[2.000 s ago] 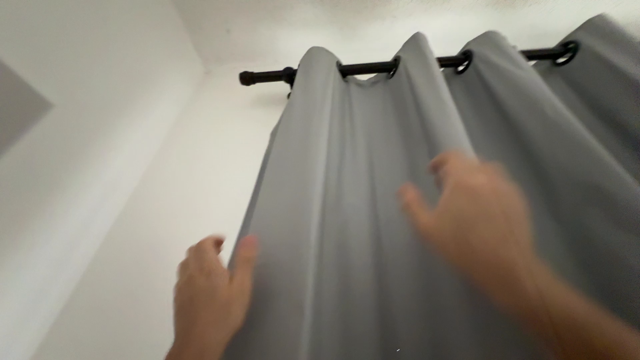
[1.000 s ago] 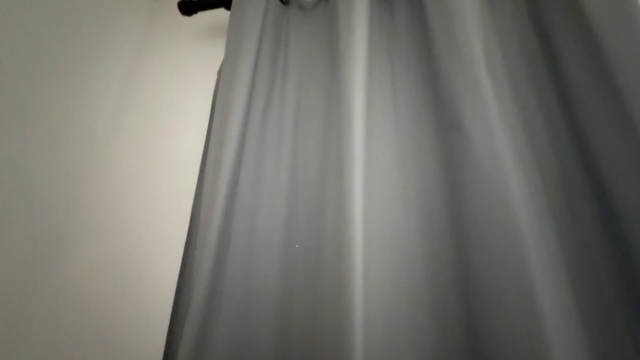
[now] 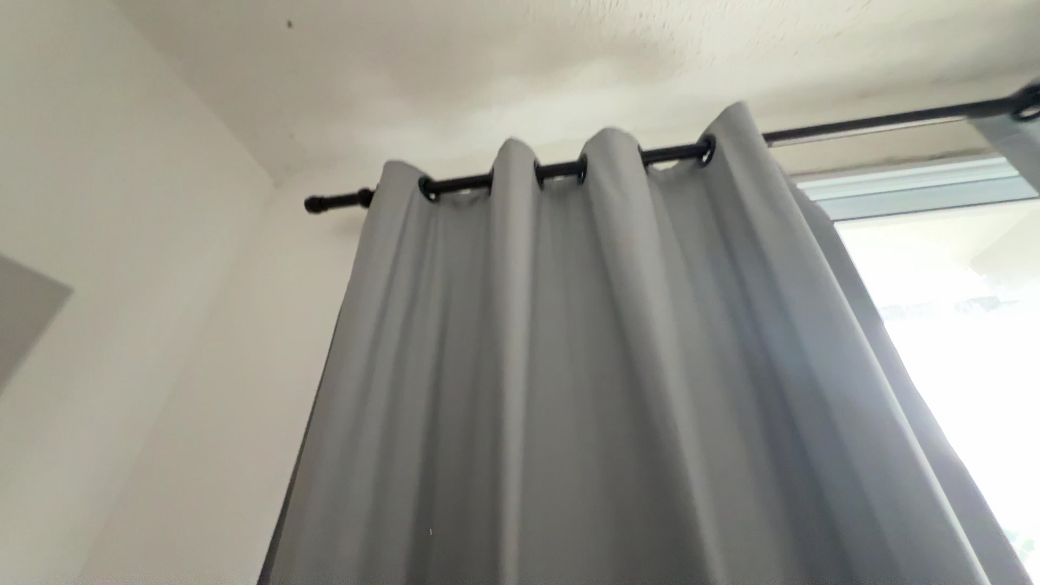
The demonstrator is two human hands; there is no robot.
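Note:
A grey grommet curtain [image 3: 569, 366] hangs in deep folds from a black curtain rod [image 3: 877, 123]. Dark ring grommets [image 3: 429, 188] thread its top edge onto the rod. The rod's left end carries a rounded finial [image 3: 314, 204], which sticks out past the curtain. Neither my left hand nor my right hand is in view, so what they hold or touch is hidden. The lower part of the curtain lies outside the frame.
Bright daylight comes through a window [image 3: 951, 325] on the right. Part of another grey curtain panel [image 3: 1016, 146] shows at the right edge. A pale wall [image 3: 162, 284] stands on the left, below a white ceiling [image 3: 455, 73].
Both hands, seen in front of the curtain two seconds ago, are out of view. The view has shifted, and the window and a second panel now show at the right.

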